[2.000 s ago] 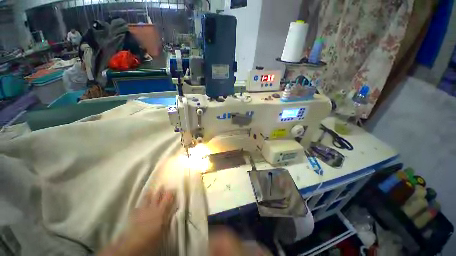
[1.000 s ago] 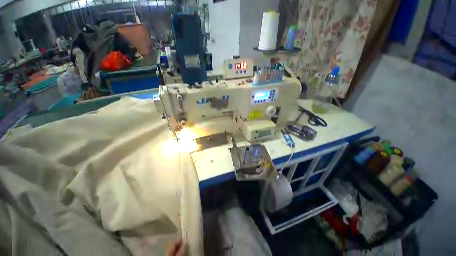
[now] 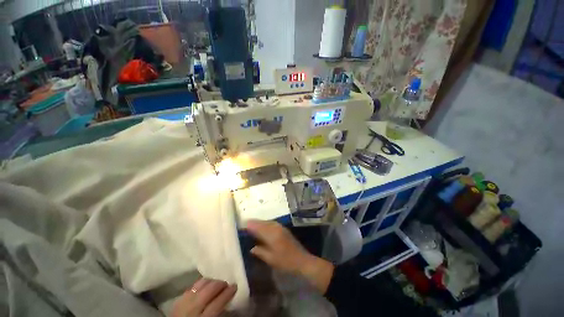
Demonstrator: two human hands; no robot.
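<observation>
The large cream cloth [image 3: 167, 217] covers the table's left side and hangs over the front edge towards me. Its folded right edge runs down from the bright glow at the needle of the sewing machine [image 3: 266, 124]. My left hand [image 3: 204, 298], with a ring, rests on the cloth near its lower right edge, cut off by the picture's bottom; its fingers are bent over the cloth. My right hand [image 3: 278, 246] is just right of the cloth's edge, in front of the table, slightly blurred. Its fingertips are near the edge; whether they touch it is unclear. The presser foot is lost in the glare.
A metal tray [image 3: 311, 203] sits at the table's front edge, with a white roll [image 3: 346, 240] below. Black scissors [image 3: 391, 146] and small blue snips [image 3: 357, 171] lie right of the machine. A dark crate of thread cones [image 3: 482, 207] stands lower right. A person [image 3: 73, 49] shows far back.
Both hands have come up into view from the bottom; a second ago only some fingertips showed at the cloth's edge. The cloth's lower right edge has shifted slightly and now bends between the hands.
</observation>
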